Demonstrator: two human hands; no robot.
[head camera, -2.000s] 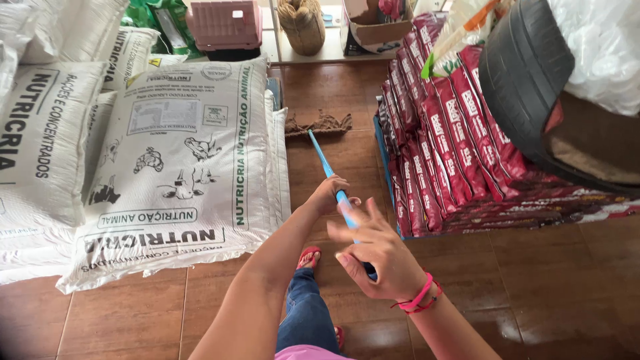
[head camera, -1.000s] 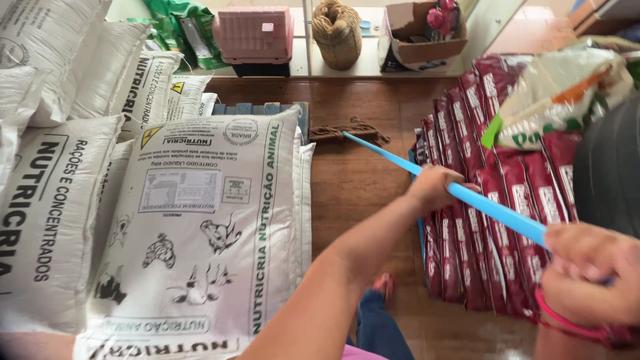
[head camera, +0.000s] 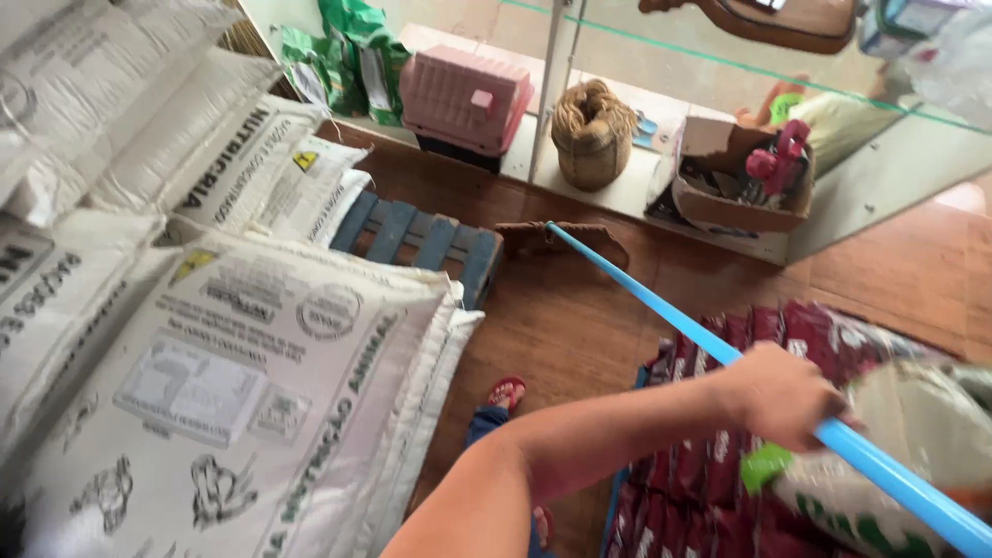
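My left hand (head camera: 787, 399) is wrapped around a blue pole (head camera: 659, 306), which slants from the lower right up to the middle of the view. At its far end a brown cloth (head camera: 581, 239) lies on the floor, close to the base of the shelf and the corner of a blue wooden pallet (head camera: 418, 240). The pole passes over a stack of dark red feed bags (head camera: 697, 465). My right hand is outside the view, and so is the pole's near end.
White feed sacks (head camera: 256, 372) are piled on the left. A glass-sided shelf (head camera: 744, 244) along the back holds a pink pet carrier (head camera: 465, 101), a rope coil (head camera: 593, 136) and an open cardboard box (head camera: 744, 186). A pale bag (head camera: 891, 465) lies on the red ones. Brown floor (head camera: 542, 325) shows between the stacks.
The view has swung a lot. My right hand, on the pole a second ago, has left the frame. The cloth on the pole's end now lies nearer the shelf, past the pallet's corner.
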